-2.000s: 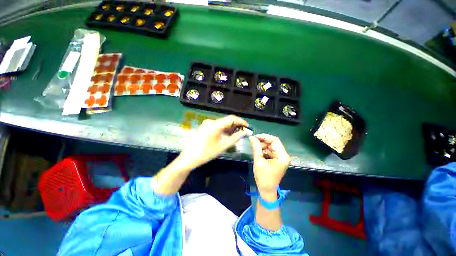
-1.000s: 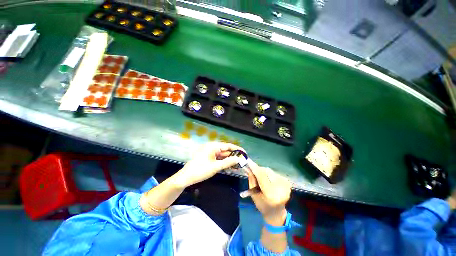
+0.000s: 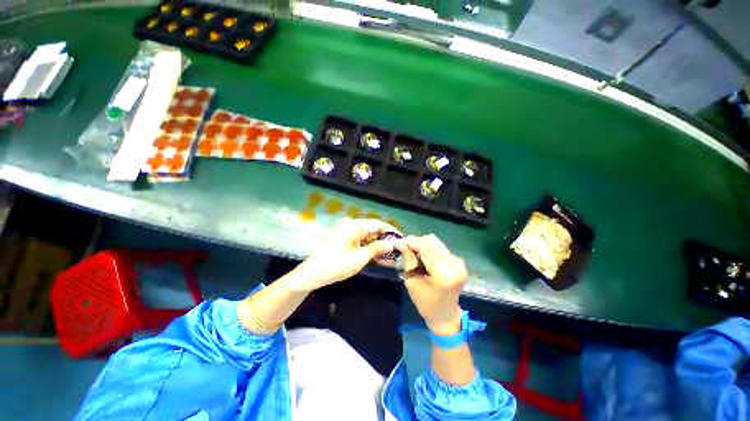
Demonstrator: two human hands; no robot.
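My left hand (image 3: pixel 344 251) holds a small round dark electronic unit (image 3: pixel 388 247) at the bench's front edge, between thumb and fingers. My right hand (image 3: pixel 437 270) is bent in at the unit's right side, its fingertips touching or very near it. A thin greyish thing shows under the right fingertips, too blurred to name. Amber stickers (image 3: pixel 333 205) lie in rows on the green mat just beyond my left hand. A black component tray (image 3: pixel 374 188) lies beyond, with units in its pockets; the middle near pocket is empty. Several units bear small white pieces.
A black scrap box (image 3: pixel 581 247) with cream bits stands right. Orange die-cut sheets (image 3: pixel 253 140), a long pale strip (image 3: pixel 150 115) and a clear plastic bag (image 3: pixel 97 131) lie left. More trays lie at back left (image 3: pixel 206 37) and far right (image 3: pixel 709 275). Another person's blue sleeve (image 3: pixel 715 362) shows right.
The view has shifted. The unit has come down against the left fingers, and the right hand, lower and turned away a second ago, has its fingertips back up at the unit.
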